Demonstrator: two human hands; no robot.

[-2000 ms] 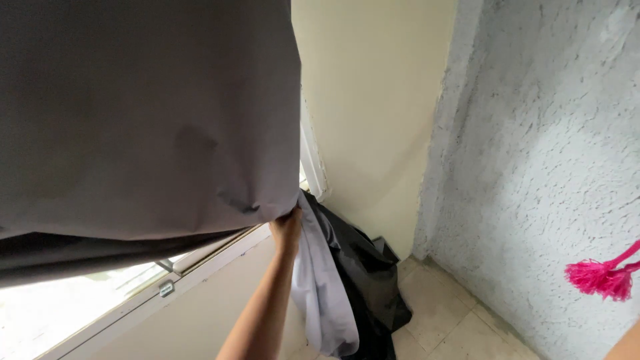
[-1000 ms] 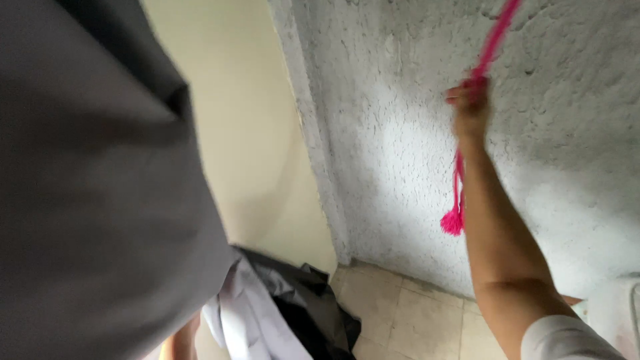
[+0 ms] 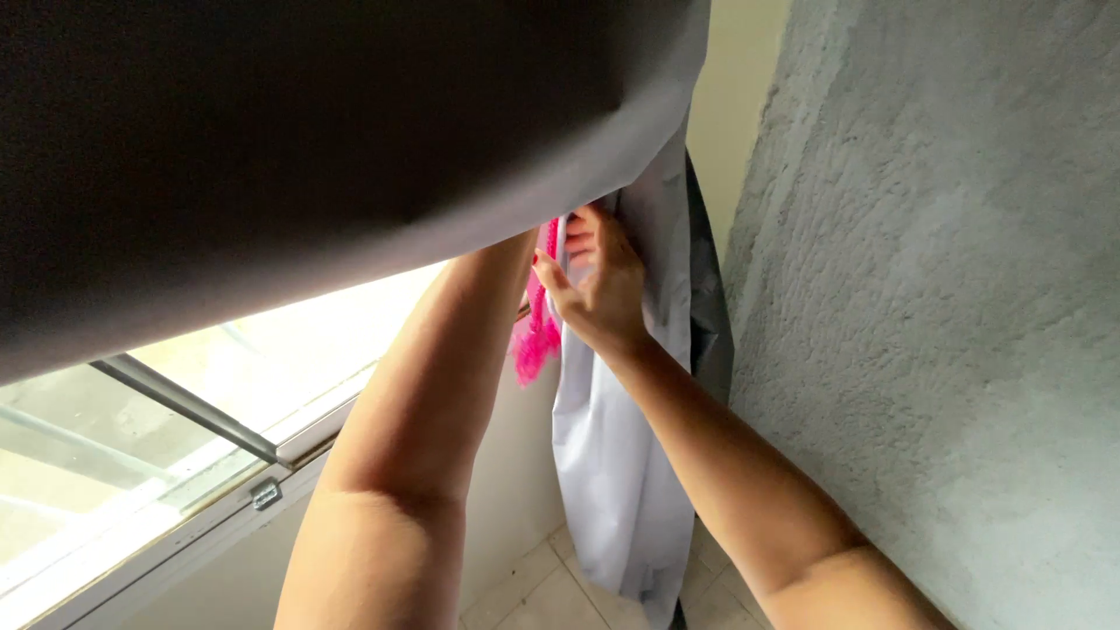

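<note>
A dark curtain [image 3: 350,131] with a paler grey lower fold spans the top left. My left forearm reaches up beneath its edge, which hides my left hand. A pink braided cord with a tassel [image 3: 535,350] hangs between my two arms. My right hand [image 3: 604,271], fingers bent and thumb apart from them, is beside the cord at the gathered light grey part of the curtain [image 3: 612,464]. Whether its fingertips grip the fabric or the cord cannot be told.
A window with a white frame [image 3: 201,534] and a metal latch [image 3: 266,494] lies at the lower left. Dark bars cross behind the glass. A rough grey wall [image 3: 927,289] rises at the right. Pale floor tiles [image 3: 551,595] show below.
My right hand has moved from the cord at the grey wall to the gathered curtain. The pink cord has come from the wall to beside the curtain. My left hand has gone out of sight behind the curtain.
</note>
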